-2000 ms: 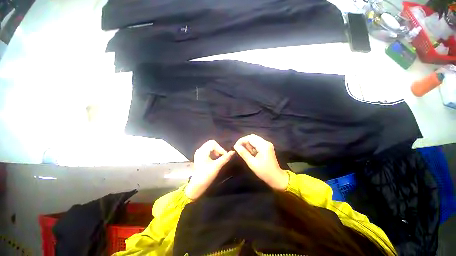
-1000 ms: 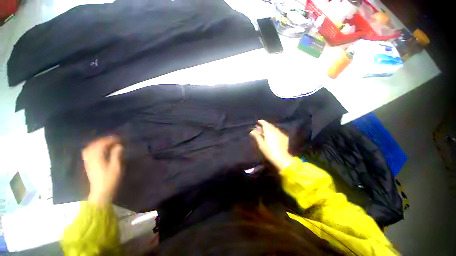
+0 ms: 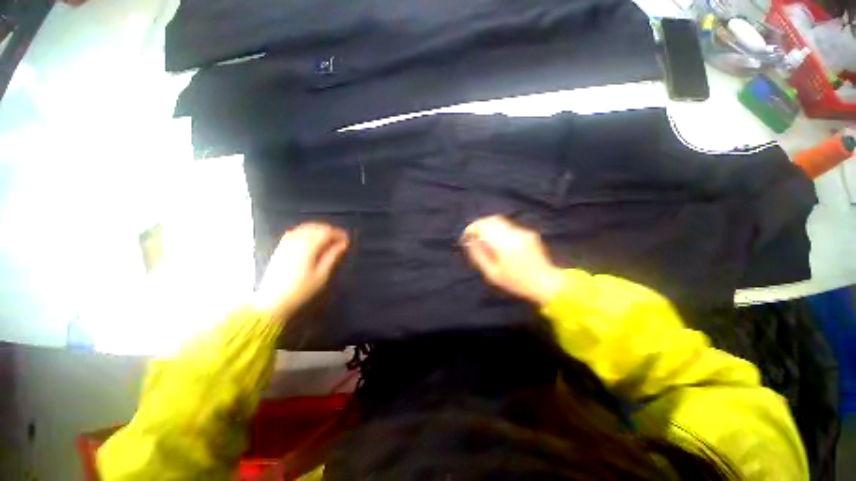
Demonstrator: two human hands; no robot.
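A black garment (image 3: 638, 221) lies spread on the white table in front of me, with a thin white curved trim at its upper right edge. My left hand (image 3: 305, 263) is over its left part, blurred, with curled fingers; whether it holds anything cannot be told. My right hand (image 3: 512, 256) is over its middle, fingers pinched, with a tiny silvery tool (image 3: 466, 240) showing at the fingertips. The hands are apart. More black cloth (image 3: 488, 56) lies beyond, with a small pale mark on it.
At the far right are a phone (image 3: 684, 59), a dark green box (image 3: 769, 102), an orange thread cone (image 3: 823, 156) and a red basket (image 3: 813, 66) beside clear cluttered items. A red crate (image 3: 300, 420) stands below the table at left. Dark padded cloth (image 3: 793, 376) hangs at lower right.
My hands were together at the near edge, then spread wide; now they are closer again over the cloth. The near garment lies flatter. The camera view turned right, then back.
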